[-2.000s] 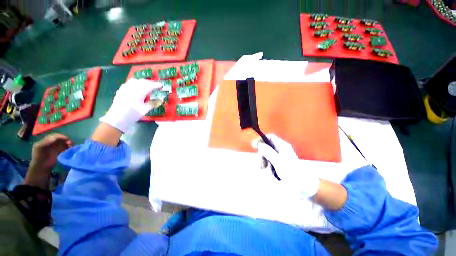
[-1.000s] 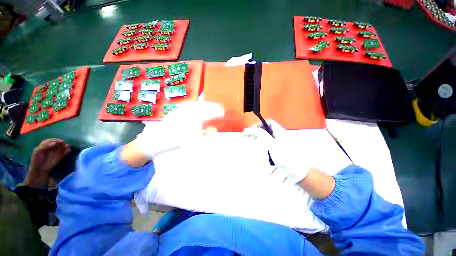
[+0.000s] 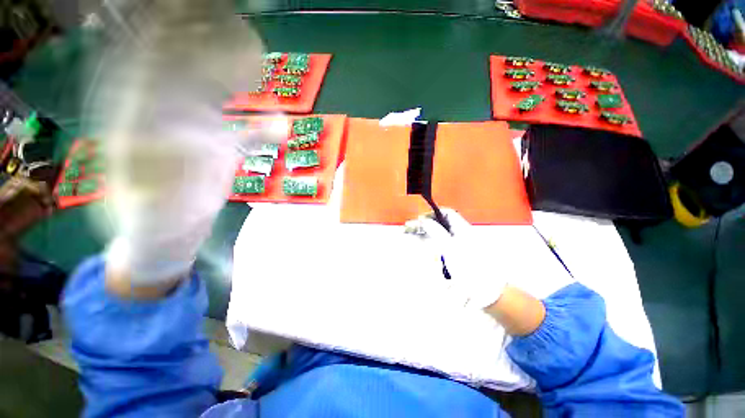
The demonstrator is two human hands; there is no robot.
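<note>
My right hand (image 3: 461, 253), in a white glove, is closed around the handle of a black brush (image 3: 421, 159). The brush's bristle end lies over a bare red foam sheet (image 3: 482, 175) beyond the white cloth (image 3: 327, 286). My left hand (image 3: 167, 155), gloved in white, is raised close to the camera at the left and badly blurred; its fingers and anything in them cannot be made out. It partly covers a red foam sheet (image 3: 337, 151) with rows of green circuit boards (image 3: 302, 159).
More red sheets with boards lie at the back left (image 3: 314, 73), far left (image 3: 65, 196) and back right (image 3: 506, 102). A black pad (image 3: 596, 175) lies right of the bare sheet, near a black fan (image 3: 719, 171) and yellow tape roll (image 3: 686, 204). Thin tweezers (image 3: 555, 249) lie on the cloth.
My left hand has moved from over the cloth and the boards' sheet, up and left towards the camera. My right hand still holds the brush in nearly the same place. The view has shifted slightly.
</note>
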